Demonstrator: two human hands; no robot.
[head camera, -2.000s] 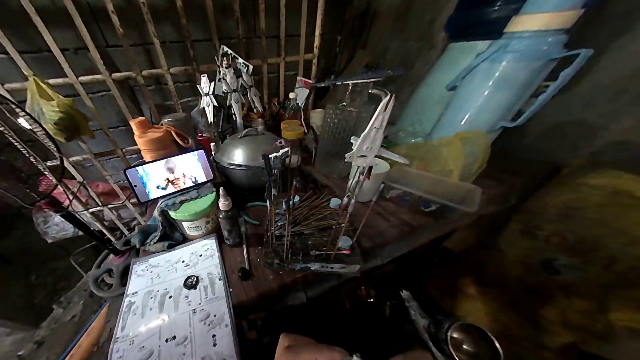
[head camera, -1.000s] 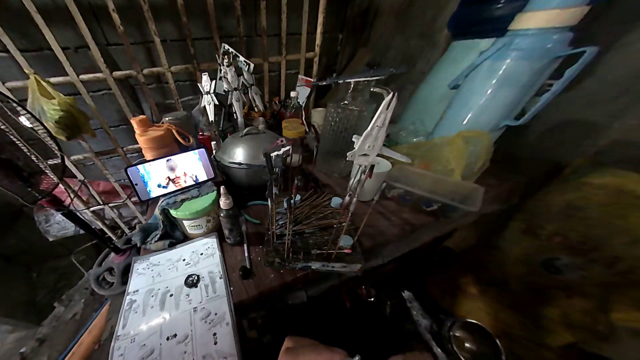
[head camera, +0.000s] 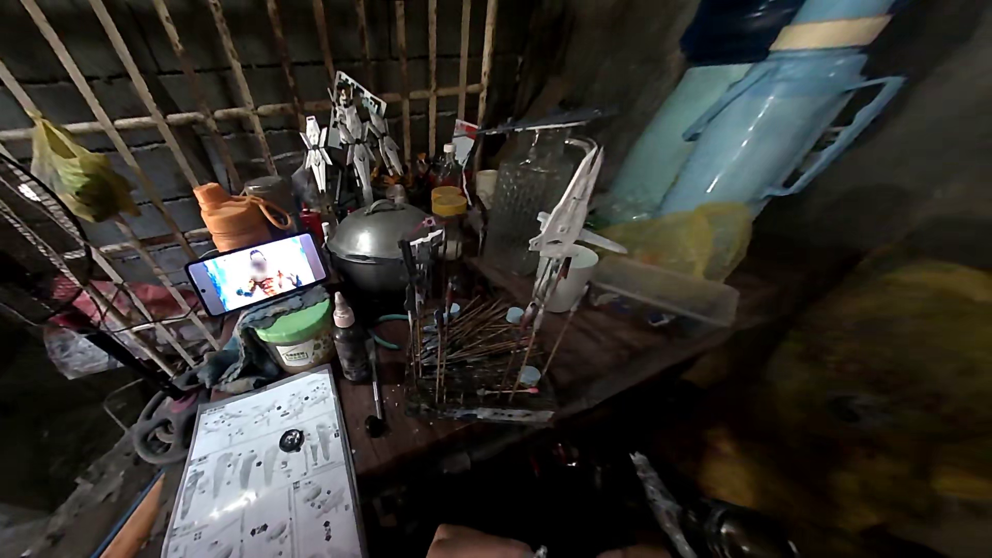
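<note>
At the bottom edge, part of my left hand (head camera: 473, 542) shows beside a small shiny tip; its fingers are cut off by the frame. Only a sliver of my right hand (head camera: 635, 552) is visible to the right, and what it holds is hidden. Nearby on the right are a slender shiny object (head camera: 659, 496) and a dark, rounded glossy one (head camera: 752, 535). Above the hands stands a rack (head camera: 480, 415) full of thin sticks (head camera: 484, 333). A white model-kit part (head camera: 570, 209) rises on sticks at its right side. The printed parts sheet (head camera: 256, 480) lies at lower left, a small black round piece (head camera: 291, 441) on it.
A phone (head camera: 260, 273) leans behind a green-lidded tub (head camera: 298, 337), a dropper bottle (head camera: 350, 341) and a brush (head camera: 376, 395). Farther back are a lidded metal pot (head camera: 380, 240), an orange bottle (head camera: 232, 217), white model figures (head camera: 356, 147), a white cup (head camera: 573, 279) and a clear plastic tray (head camera: 666, 291).
</note>
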